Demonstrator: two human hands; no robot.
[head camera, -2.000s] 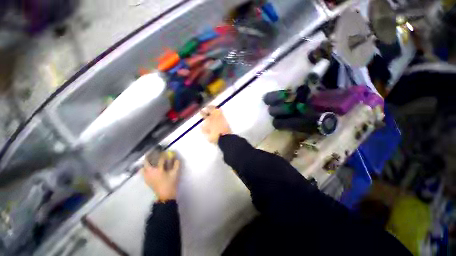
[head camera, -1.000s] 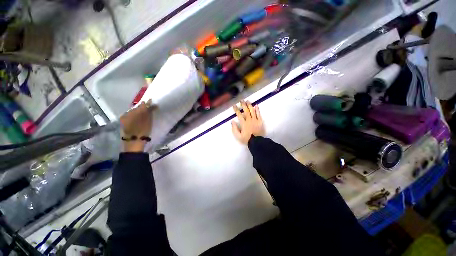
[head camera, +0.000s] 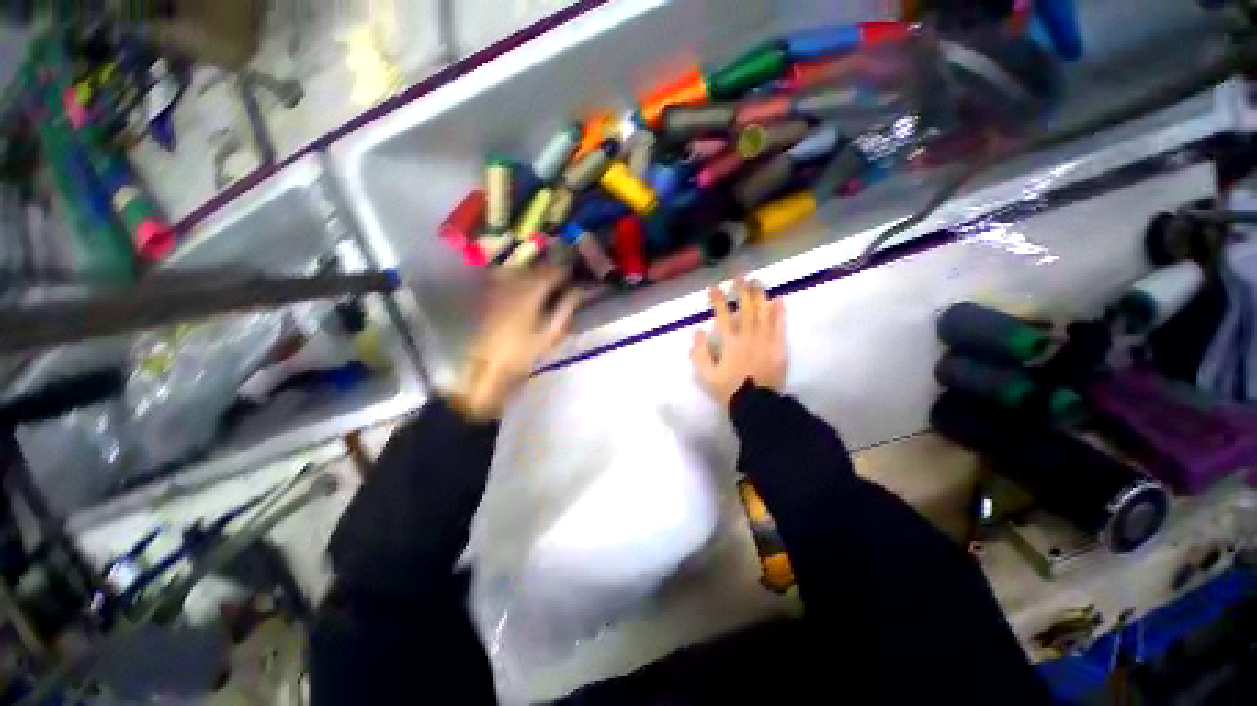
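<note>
Several small coloured thread spools (head camera: 631, 188) lie heaped in the grey trough. My left hand (head camera: 521, 328) is blurred at the trough's near edge, below the spools, with fingers spread and no object seen in it. My right hand (head camera: 744, 342) lies palm down at the table's back edge, fingers apart and holding nothing. A white bulky item (head camera: 637, 517), blurred, lies on the white table between my forearms.
Dark thread cones (head camera: 986, 331) and a long black cylinder (head camera: 1055, 462) lie at the right, beside a purple machine cover (head camera: 1172, 421). A metal bar (head camera: 193, 301) crosses the left. Crumpled clear plastic (head camera: 131, 421) fills the left trough section.
The white bulky item has moved out of the trough onto the table, uncovering more spools. My left hand has let go of it and is now lower right of its former place. My right hand stays at the edge.
</note>
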